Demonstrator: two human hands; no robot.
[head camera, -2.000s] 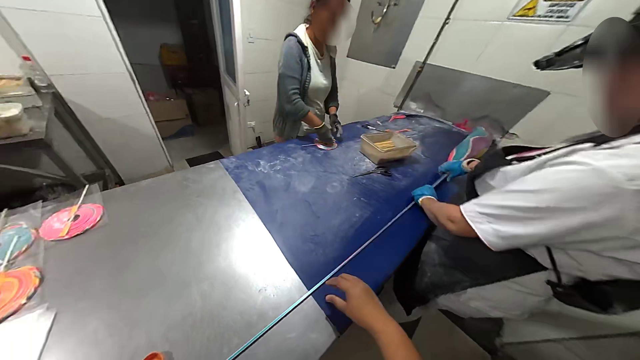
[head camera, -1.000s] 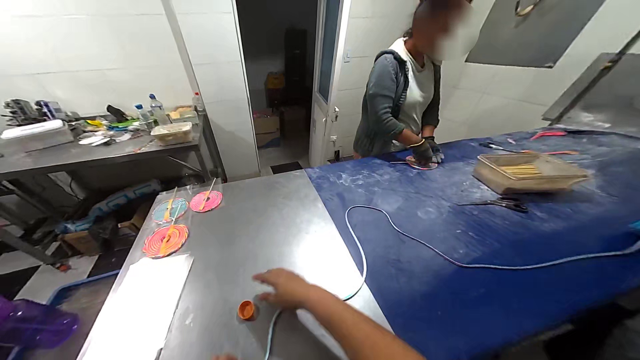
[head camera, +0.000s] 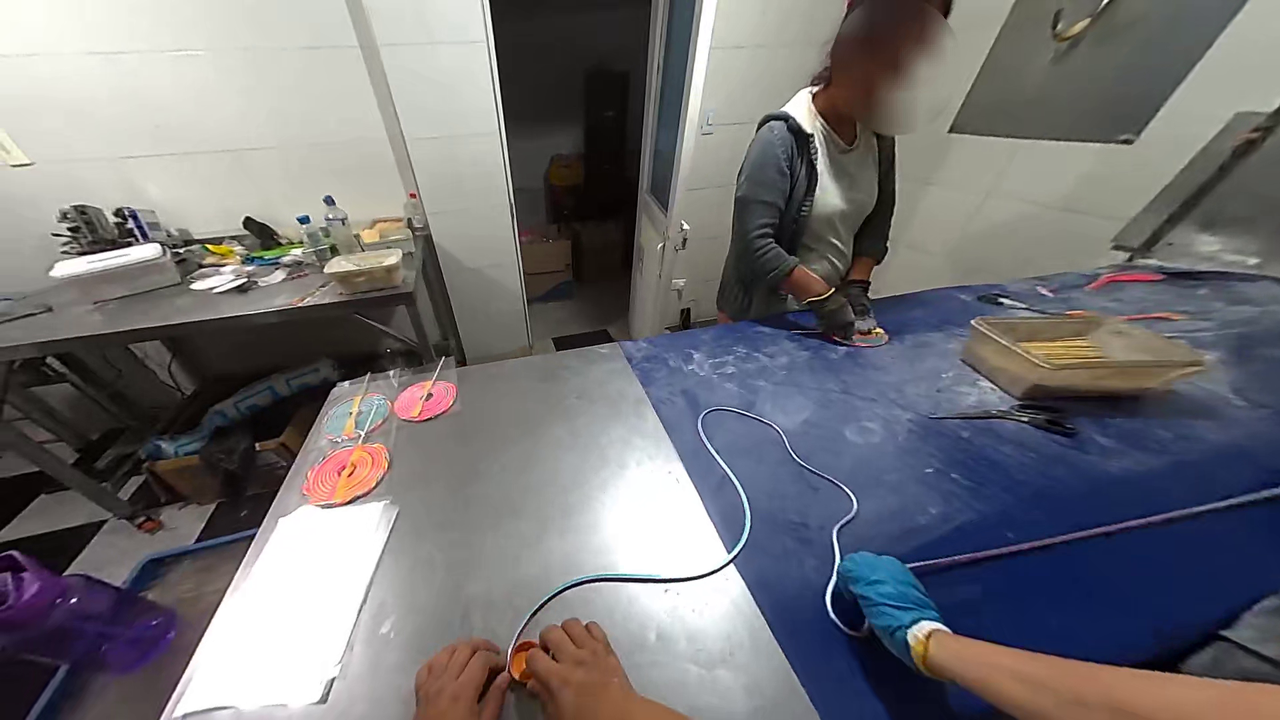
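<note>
At the bottom middle, my left hand and my right hand meet around a small orange ring-shaped piece on the steel table. One end of a long pale blue and white candy-like rope reaches my fingers; its exact hold is hidden. The rope curves over the steel onto the blue sheet, up to a co-worker's blue-gloved hand at the right. Beyond that hand a purplish stretch of rope runs off to the right edge.
Wrapped spiral lollipops and white sheets lie along the left edge. On the blue sheet are a plastic tub of sticks and black scissors. A gloved person stands behind, handling a spiral lollipop. A purple bottle is at lower left.
The rope ran straight two seconds ago and now lies in loose curves. My right hand has come to the orange piece and my left hand has come into view. A co-worker's gloved hand has entered at right.
</note>
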